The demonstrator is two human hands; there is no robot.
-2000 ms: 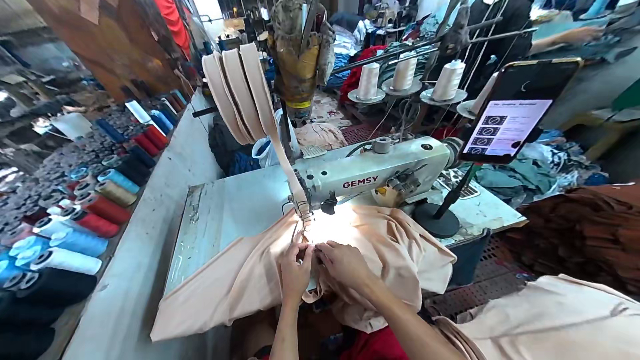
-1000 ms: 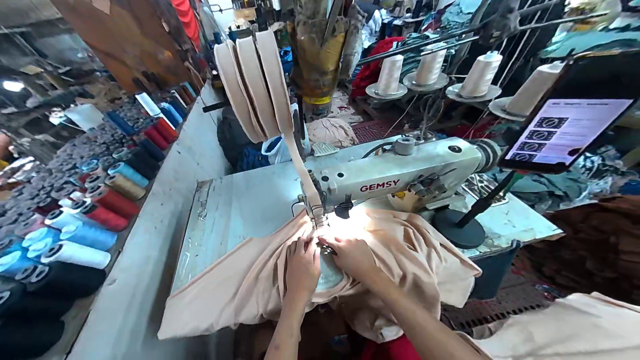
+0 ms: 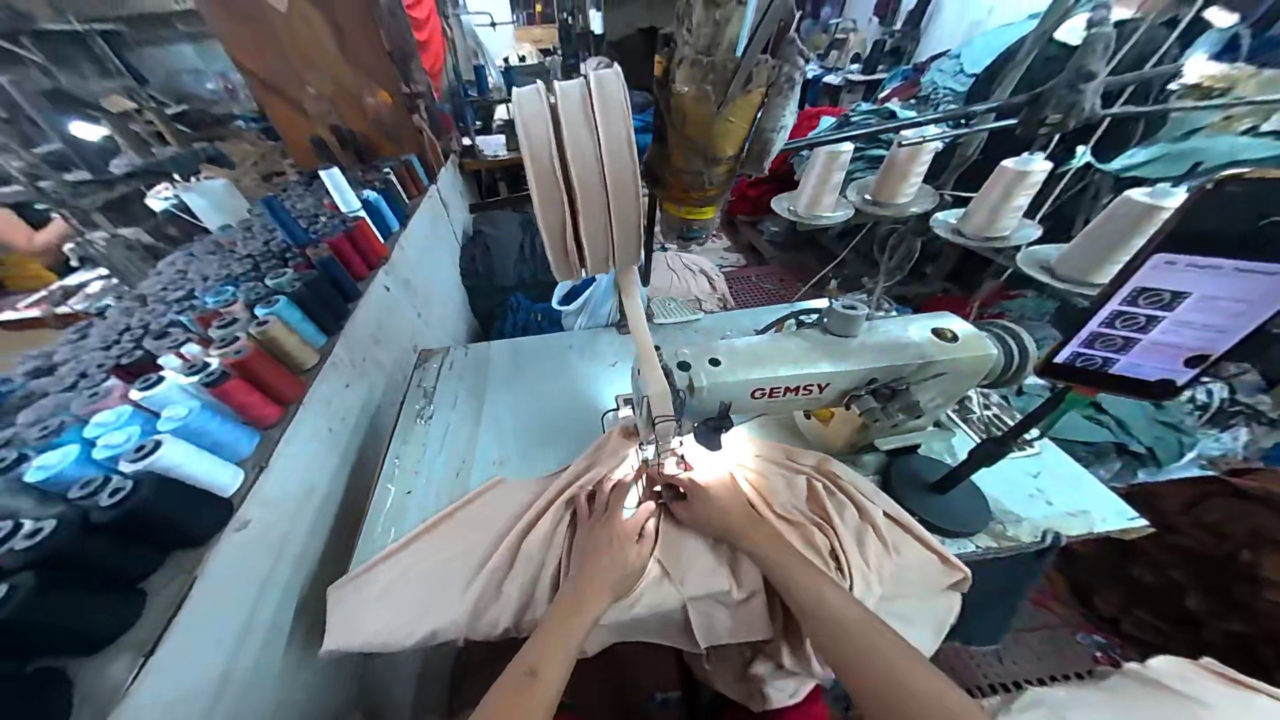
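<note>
A Gemsy industrial sewing machine (image 3: 820, 375) stands across the table, its lamp lighting the needle area. Beige fabric (image 3: 480, 580) spreads in folds under and around my hands. Just in front of the presser foot, my left hand (image 3: 612, 535) presses the fabric with its fingers toward the needle. Close beside it on the right, my right hand (image 3: 705, 500) has its fingertips on the fabric at the needle. From rolls of beige fabric strip (image 3: 590, 170) above the machine, one strip (image 3: 645, 340) runs down into the needle area. The fingertips are partly lost in glare.
Many thread cones (image 3: 240, 395) line the left, behind a pale ledge (image 3: 330, 420). White thread cones (image 3: 1010, 195) stand on a rack at the upper right. A phone (image 3: 1165, 300) on a stand (image 3: 940, 492) is right of the machine. More beige fabric (image 3: 1150, 690) lies lower right.
Both hands remain at the needle area. Since the earliest frame, the fabric in front of the machine has shifted and its folds lie differently. The view has moved somewhat.
</note>
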